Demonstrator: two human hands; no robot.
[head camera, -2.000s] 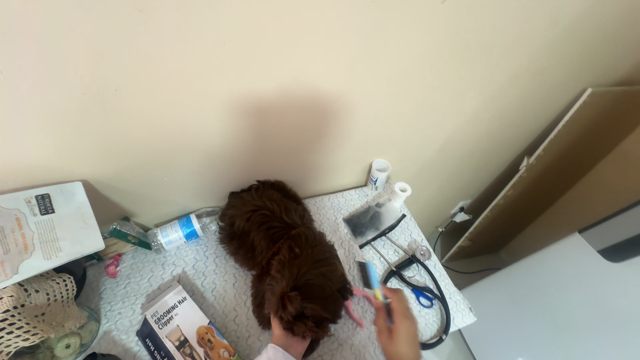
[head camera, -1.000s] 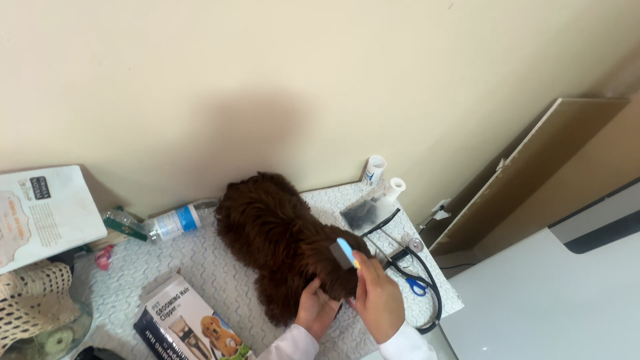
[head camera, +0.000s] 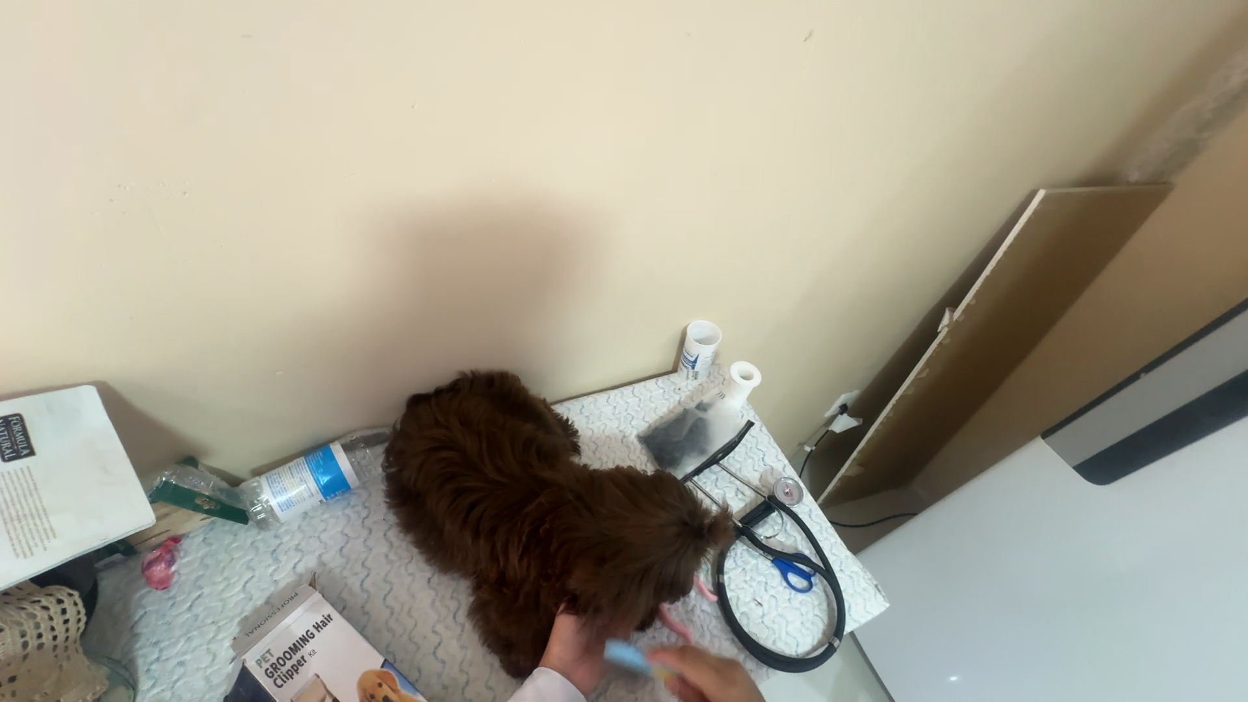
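A curly-haired brown dog is on a table with a quilted white cover, its head toward the lower right. My left hand touches the dog under its chin; its fingers are partly hidden by fur. In my right hand, at the bottom edge, is a pet comb with a light-blue part, slightly blurred, just below the dog's head. Pink-handled pliers or clippers lie partly hidden beside the head. To the right are a black stethoscope and blue-handled scissors.
A pet clipper box, a clear bottle with a blue label and a pink item are left of the dog. A white cup, a white bottle and a bag with dark contents stand or lie near the wall.
My right hand with the comb has moved down, off the dog's head where it was one second ago. My left hand stays at the dog's chin.
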